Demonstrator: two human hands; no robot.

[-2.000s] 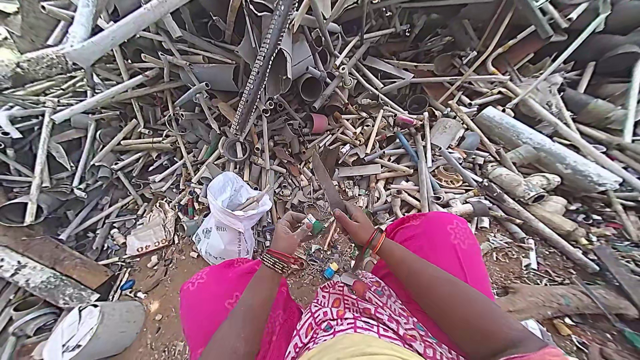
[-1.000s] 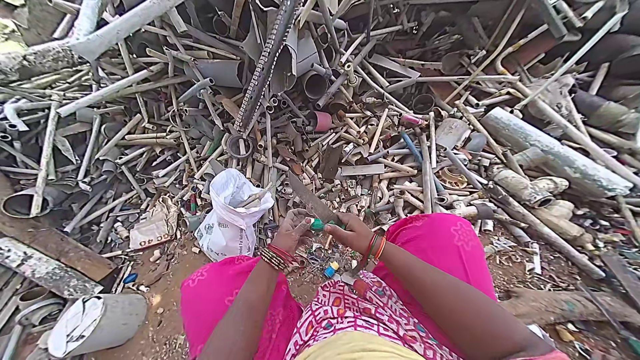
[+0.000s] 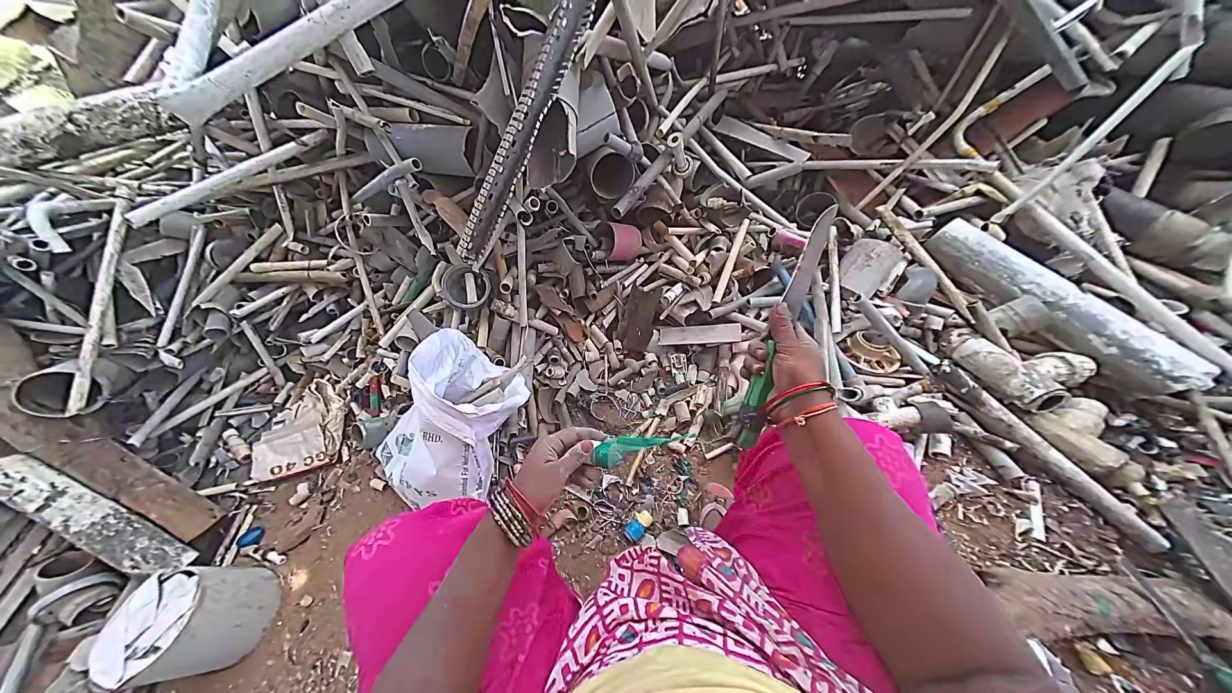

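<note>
My left hand (image 3: 558,466) grips a small piece wrapped in green tape (image 3: 616,450), with a thin loose end of the tape trailing to the right. Further right and higher, my right hand (image 3: 791,356) is closed around a knife, its long blade (image 3: 810,258) pointing up and away. A green strip (image 3: 756,395) lies along that hand's palm side; whether it is the knife's handle or a separate piece I cannot tell. Just beyond my left hand stands a white plastic sack (image 3: 443,423) with scraps in its mouth.
A large heap of scrap plastic pipes (image 3: 616,318) spreads ahead. A thick grey pipe (image 3: 1068,303) lies at the right. A grey container (image 3: 212,616) with white material and a wooden plank (image 3: 106,462) are at the left. A blue and yellow cap (image 3: 637,526) lies on the ground between my knees.
My hands were close together around the green piece; now they are apart. My right hand has moved up and to the right with the knife, and a strip of green tape trails from the piece.
</note>
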